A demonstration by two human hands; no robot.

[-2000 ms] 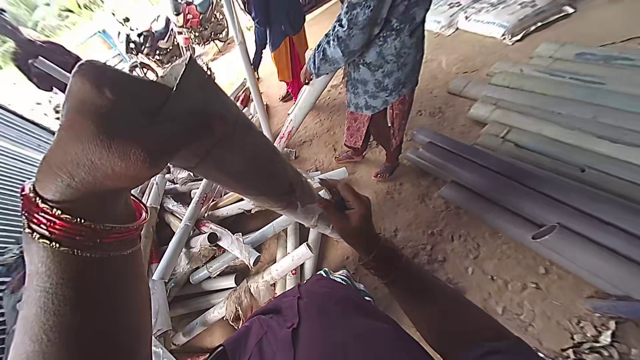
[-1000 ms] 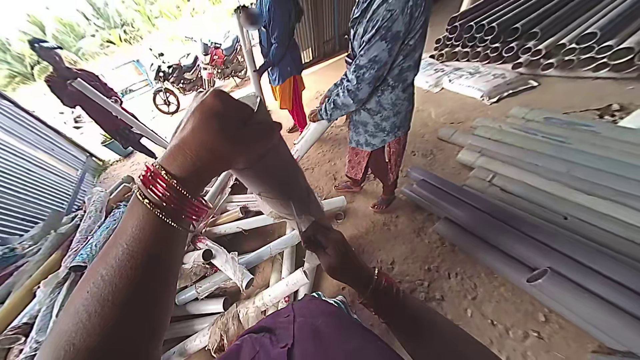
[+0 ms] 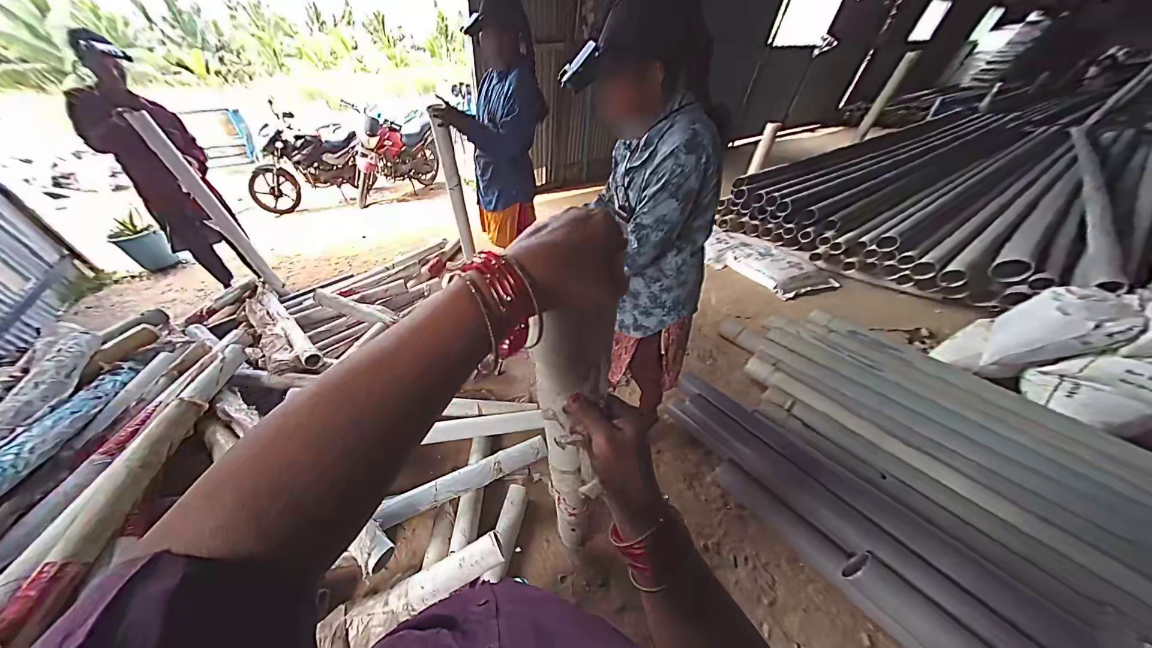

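A thick pale pipe (image 3: 567,378) with torn wrapping on its lower part stands almost upright in front of me. My left hand (image 3: 571,256), with red and gold bangles at the wrist, is closed at its upper end. What exactly the fingers grip there, pipe or wrapping, is hidden. Lower down, my right hand (image 3: 616,450) pinches the wrapping at the pipe's side between thumb and fingers. The pipe's lower end reaches near the dirt floor.
Loose white pipes (image 3: 468,481) and wrapped pipes (image 3: 126,450) lie left. Grey pipes (image 3: 810,486) and greenish pipes (image 3: 945,405) lie right, white sacks (image 3: 1071,333) beyond. Three people stand ahead, one (image 3: 666,207) close behind the pipe. Motorcycles (image 3: 306,162) are parked farther back.
The pipe was slanted across my front and now stands nearly upright. My left hand has moved right with its upper end. The view has tilted up.
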